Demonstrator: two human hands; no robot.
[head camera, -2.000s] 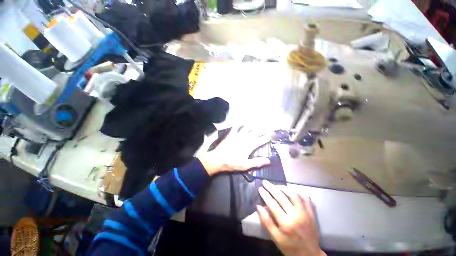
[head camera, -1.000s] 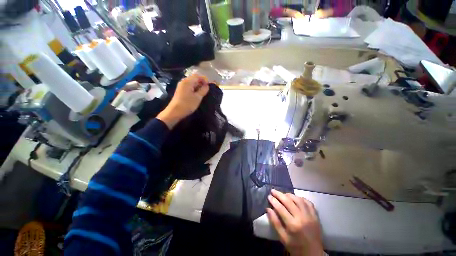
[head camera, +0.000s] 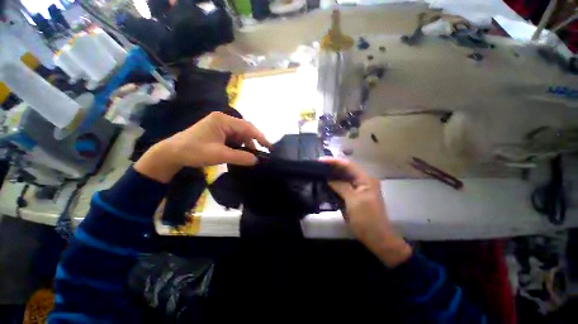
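Observation:
My left hand (head camera: 212, 144) and my right hand (head camera: 362, 201) hold a black cloth piece (head camera: 288, 174) between them, raised a little in front of the sewing machine. Its upper edge runs as a thick band from hand to hand, and the lower part hangs over the table's front edge. A smoother grey-black panel (head camera: 296, 145) lies behind it, just left of the needle area. The presser foot area (head camera: 333, 126) is small and blurred. The snips (head camera: 437, 173) lie on the machine bed right of the needle.
A black cloth heap (head camera: 190, 104) lies at the left over yellow tape (head camera: 234, 88). A blue-grey machine (head camera: 70, 142) with white thread cones (head camera: 44, 95) stands farther left. Black-handled scissors (head camera: 555, 193) lie at the table's right end. A red crate (head camera: 500, 278) shows below right.
My left hand has come from the heap towards the middle and now holds black cloth. My right hand has lifted off the panel and grips the cloth's other end. The view has shifted.

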